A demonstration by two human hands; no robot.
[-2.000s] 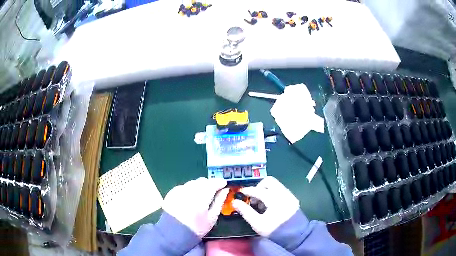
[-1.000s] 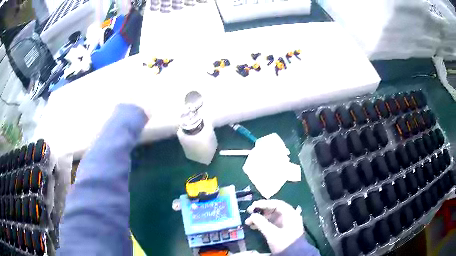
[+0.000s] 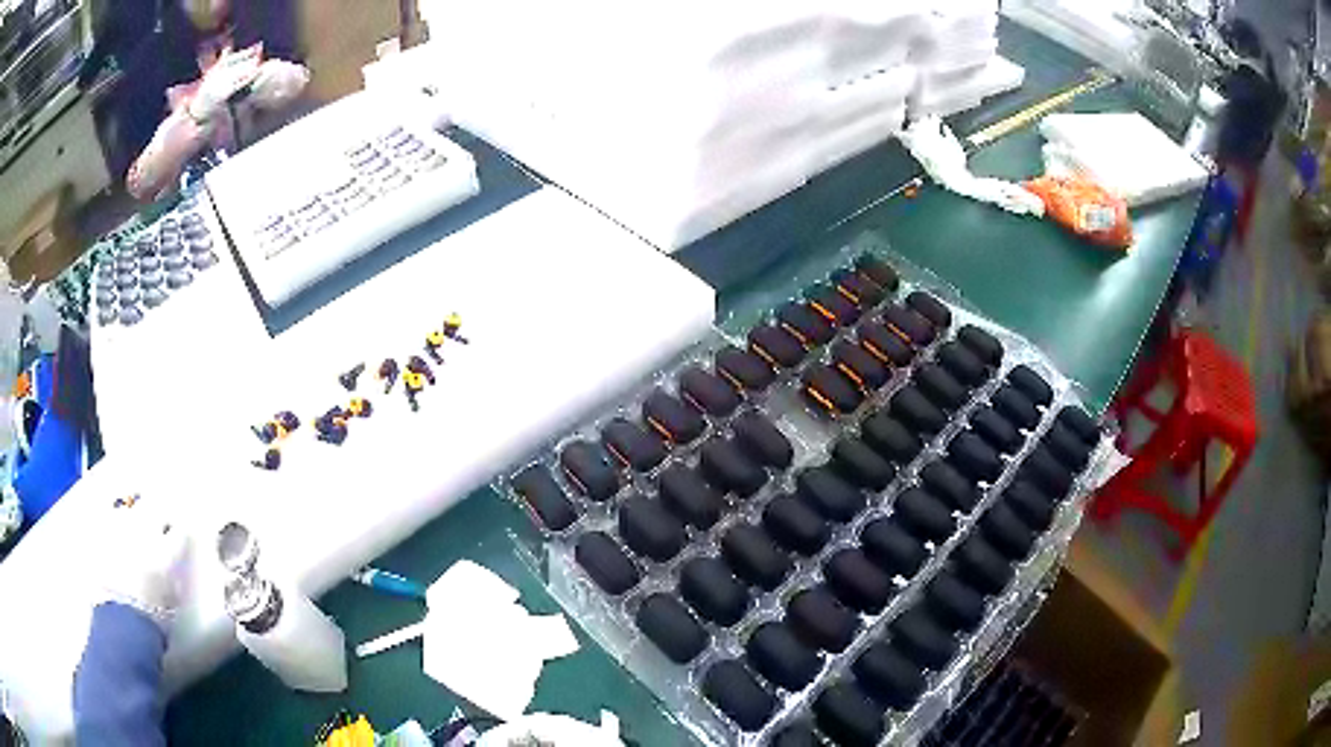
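Note:
My left hand (image 3: 143, 566), in a white glove, is over the white foam block (image 3: 584, 292) at the left; it blends into the foam and its fingers are unclear. Tiny orange and dark bits lie just beyond it. Loose black and orange earbuds (image 3: 333, 426) lie on the block. My right hand (image 3: 552, 733) is a white gloved patch cut off by the bottom edge; its fingers and any held thing are hidden. The yellow test cradle (image 3: 348, 731) is partly visible at the bottom edge.
A blister tray (image 3: 548, 562) of black cases fills the centre right. A dispenser bottle (image 3: 299, 648), blue pen (image 3: 390, 582) and crumpled cloth (image 3: 489, 642) are near the bottom left. A red stool (image 3: 1197, 416) stands right. A person (image 3: 219, 95) is at upper left.
The view has swung right and tilted up. The tester has nearly left the picture. After working together near the tester, my hands parted, my left reaching over the foam block.

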